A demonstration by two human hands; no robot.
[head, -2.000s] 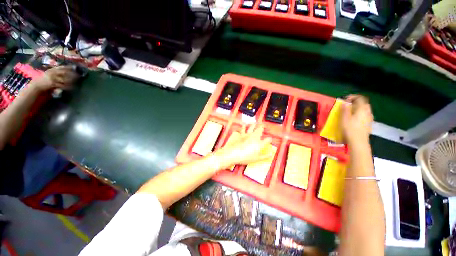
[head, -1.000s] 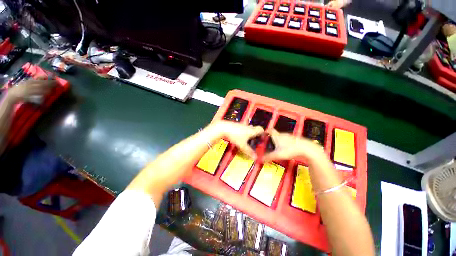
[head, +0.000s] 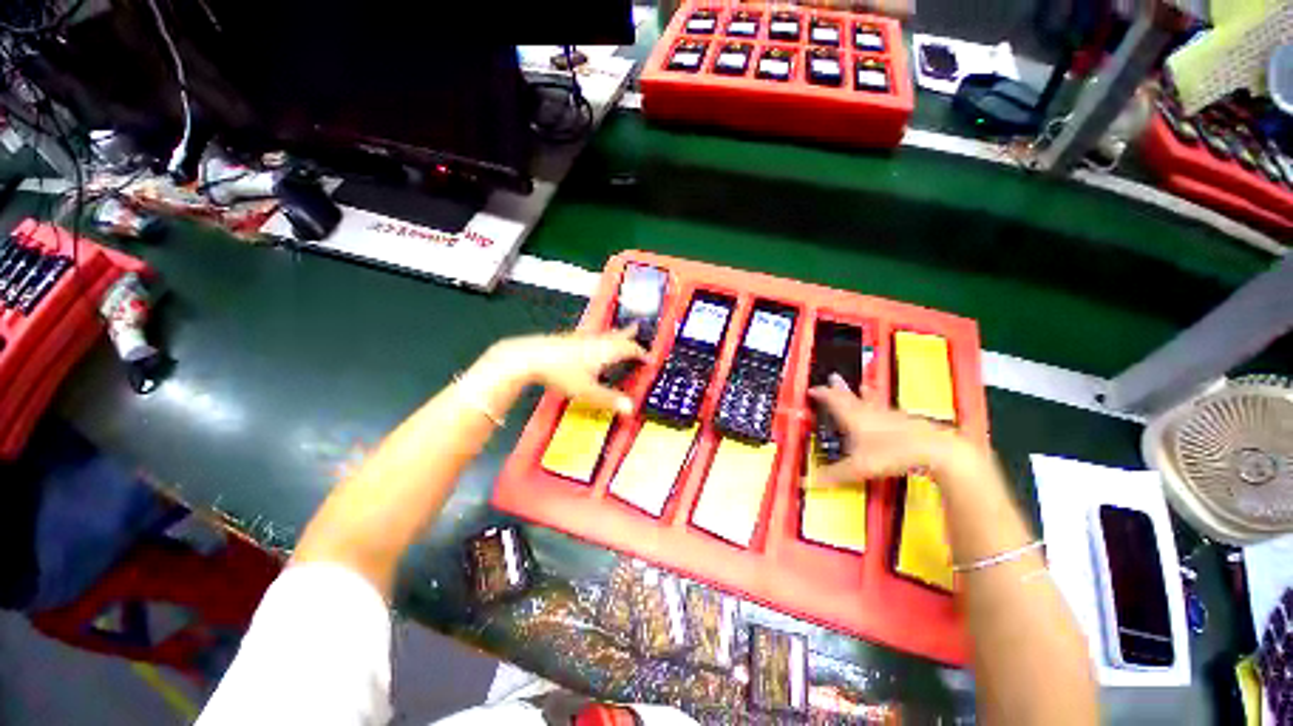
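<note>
A red-orange tray (head: 525,489) lies on the bench. Four black flip phones lie open in its upper row. The second (head: 691,358) and third (head: 757,372) show lit screens above their keypads. The leftmost phone (head: 642,295) has a pale grey screen; my left hand (head: 574,372) touches its lower half, fingers spread. The fourth phone (head: 838,349) has a dark screen; my right hand (head: 879,437) has its fingers over the keypad, partly hiding it. A yellow-faced phone (head: 925,375) fills the upper right pocket. Yellow or cream rectangles (head: 735,489) show in the lower row.
Batteries (head: 496,562) lie along the bench's near edge. A smartphone (head: 1137,584) lies on white paper beside a fan (head: 1248,461) at right. A monitor (head: 411,99) stands at left. Another red tray (head: 773,107) is at the back, and one (head: 57,333) at far left.
My hands have moved apart from the tray's middle to the first and fourth phones. Four phones now show open; two have lit screens. The other person's hand at left has gone from view.
</note>
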